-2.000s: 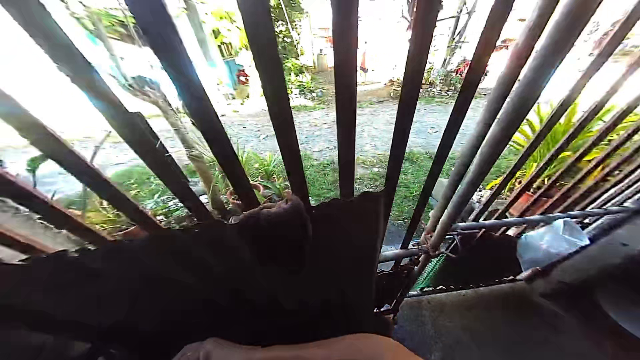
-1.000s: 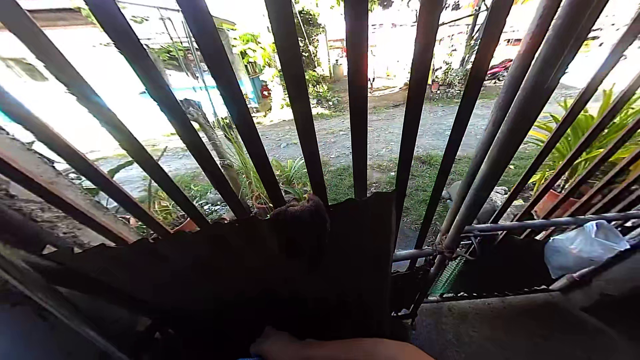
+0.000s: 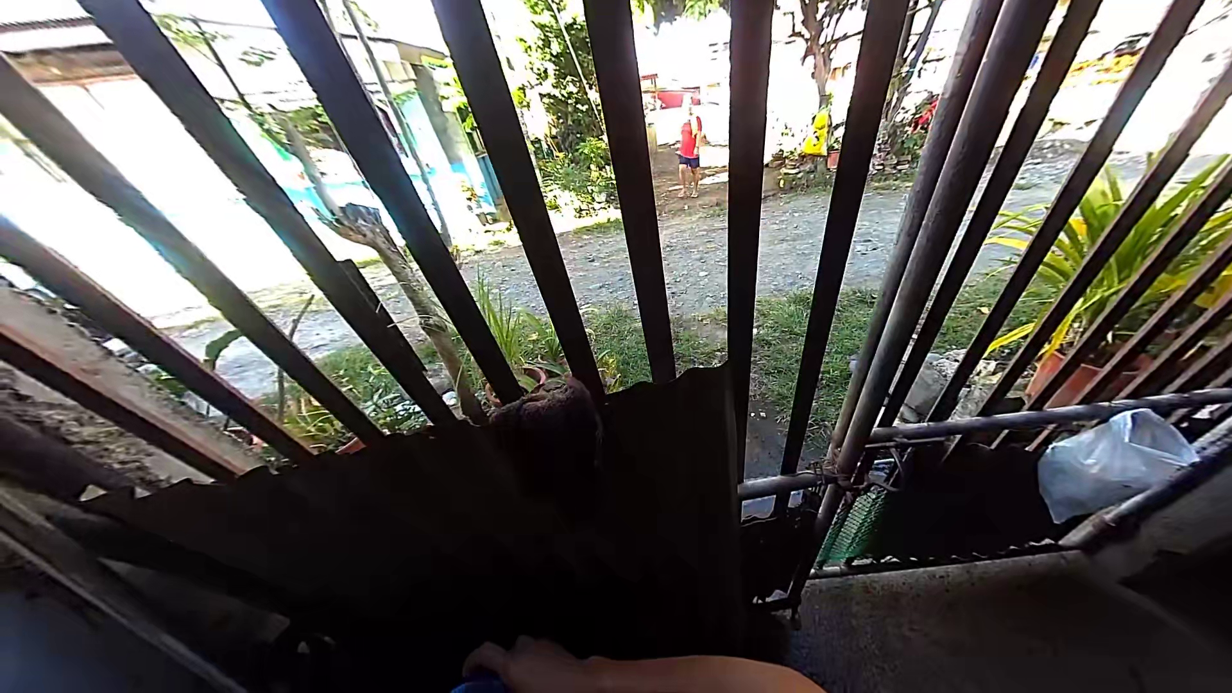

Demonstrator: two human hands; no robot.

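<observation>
At the bottom edge, my right hand point(image 3: 529, 664) reaches in from the right with its fingers bent, against a small blue thing point(image 3: 479, 685) that is mostly cut off. Whether the fingers grip it cannot be told. Beyond the hand stands a dark corrugated sheet point(image 3: 616, 500) with an uneven top edge, set against a gate of metal bars point(image 3: 746, 241). A brownish cloth-like lump point(image 3: 549, 409) lies over the sheet's top edge. My left hand is not in view.
A white plastic bag point(image 3: 1112, 462) rests by a horizontal pipe point(image 3: 1049, 416) at right, near green mesh point(image 3: 855, 525). Concrete floor point(image 3: 943, 626) lies below. Outside the bars are potted plants point(image 3: 1068, 380), a gravel path point(image 3: 712, 245) and a distant person in red point(image 3: 689, 149).
The view has tilted up, showing more of the yard. The blue thing beside my right hand shows one second ago and now, but not two seconds ago.
</observation>
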